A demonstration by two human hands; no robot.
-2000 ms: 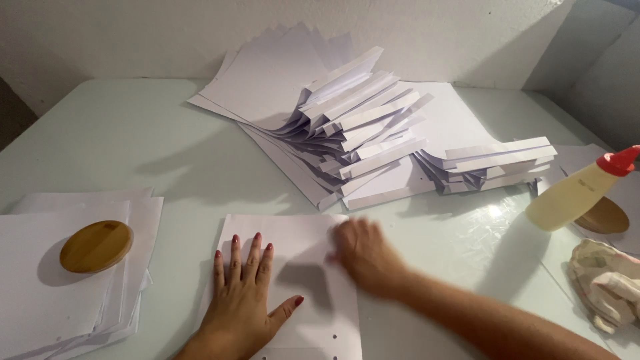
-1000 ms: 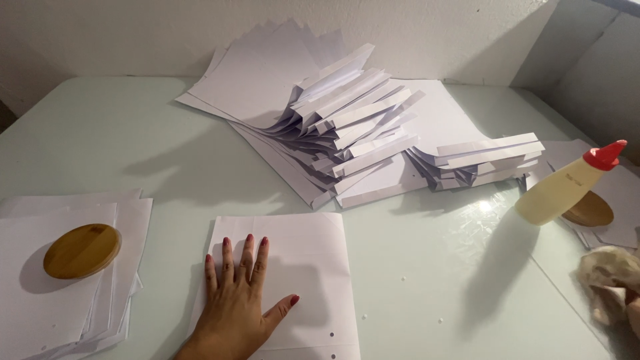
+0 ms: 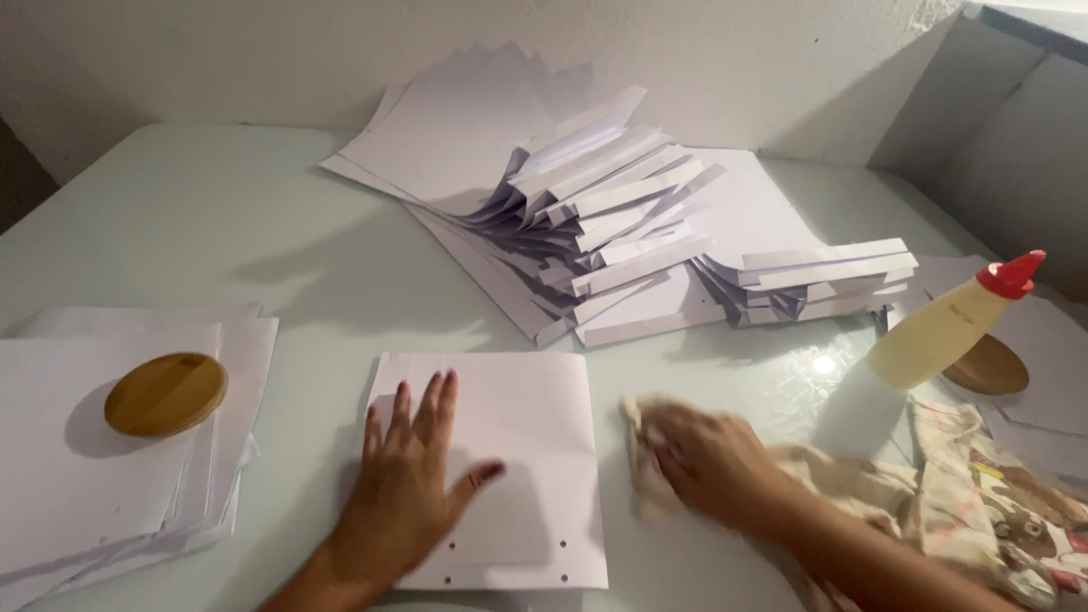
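My left hand (image 3: 412, 472) lies flat with spread fingers on a white paper piece (image 3: 527, 425) that has several punched holes near its lower edge. Just right of the paper, my right hand (image 3: 710, 455) presses a bunched patterned cloth (image 3: 960, 484) onto the glossy table (image 3: 306, 280); the hand is blurred. The cloth trails off to the right under my forearm. A glue bottle with a red nozzle cap (image 3: 943, 331) stands tilted at the right, beyond the cloth.
Papers with folded strips (image 3: 629, 212) are fanned out at the back centre, with another folded bunch (image 3: 824, 276) beside them. At the left, a wooden disc (image 3: 167, 394) rests on stacked sheets (image 3: 76, 450). Another wooden disc (image 3: 990, 365) lies on papers behind the bottle. A wall (image 3: 722, 68) borders the back.
My right hand has left the paper's upper right side, gone to the cloth at the right, and brought it beside the paper. My left hand stays on the paper.
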